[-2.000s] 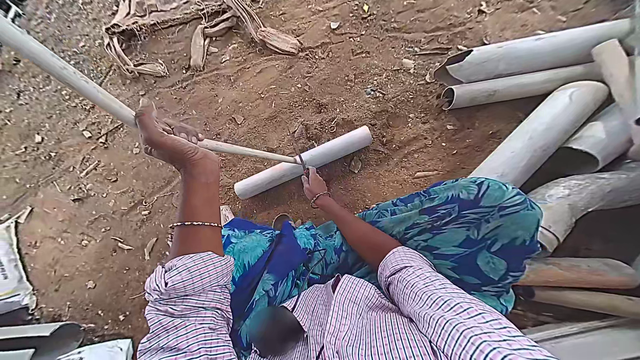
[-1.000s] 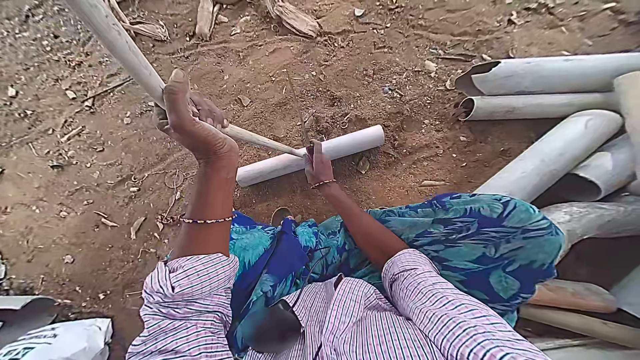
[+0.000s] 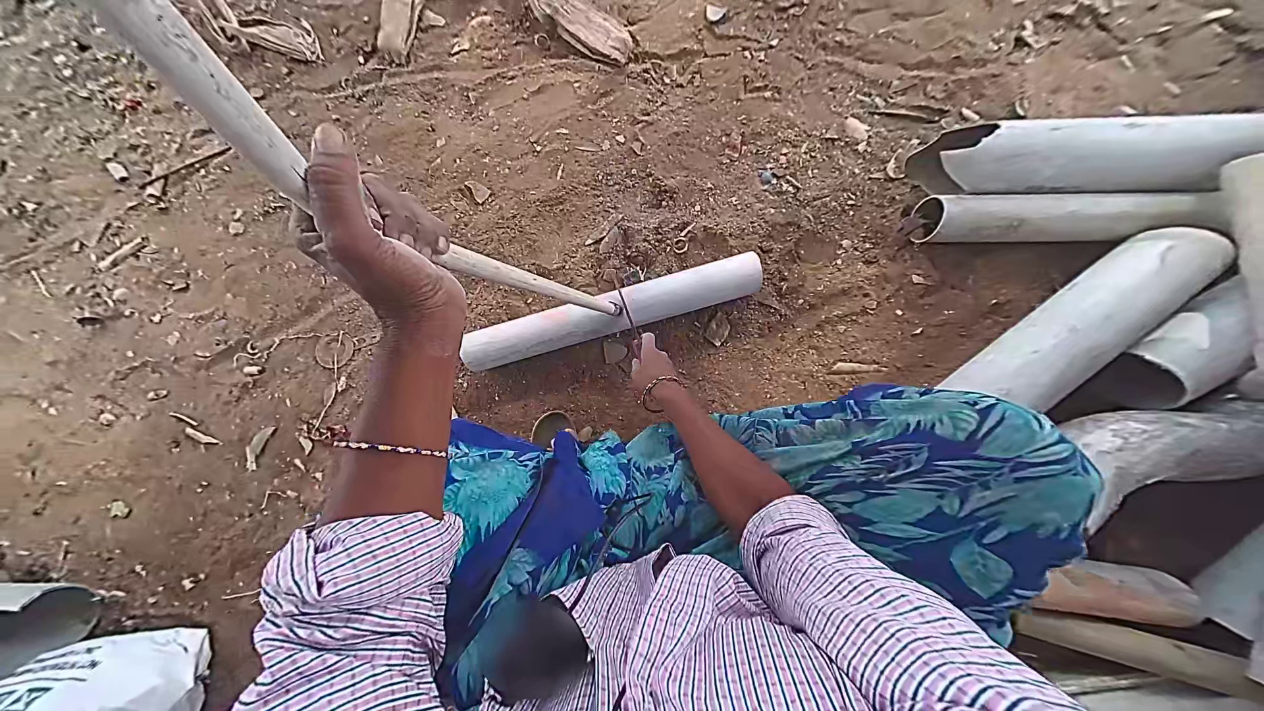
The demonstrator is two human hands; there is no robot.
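My left hand (image 3: pixel 370 232) is closed round a long pale wooden pole (image 3: pixel 227 99), which slants down from the upper left. The pole's thin end meets a short whitish pipe (image 3: pixel 543 331) lying on the soil. At that meeting point a thin dark metal tool (image 3: pixel 628 314) crosses the pipe; its exact kind is unclear. My right hand (image 3: pixel 654 367) grips the near end of this tool, at the pipe's near side. The fingers of my right hand are small in view and partly hidden.
Several large grey-white pipes (image 3: pixel 1086 316) lie piled on the right, some with broken ends. Wooden pieces (image 3: pixel 1116 592) lie at the lower right. A white printed sack (image 3: pixel 118 671) and a curved grey piece (image 3: pixel 44 617) are at the lower left. Dry husks (image 3: pixel 588 28) lie at the top.
The view has shifted, so the husks and cloth at the top have moved partly out of frame. Both hands keep their holds, and the pole still meets the short pipe.
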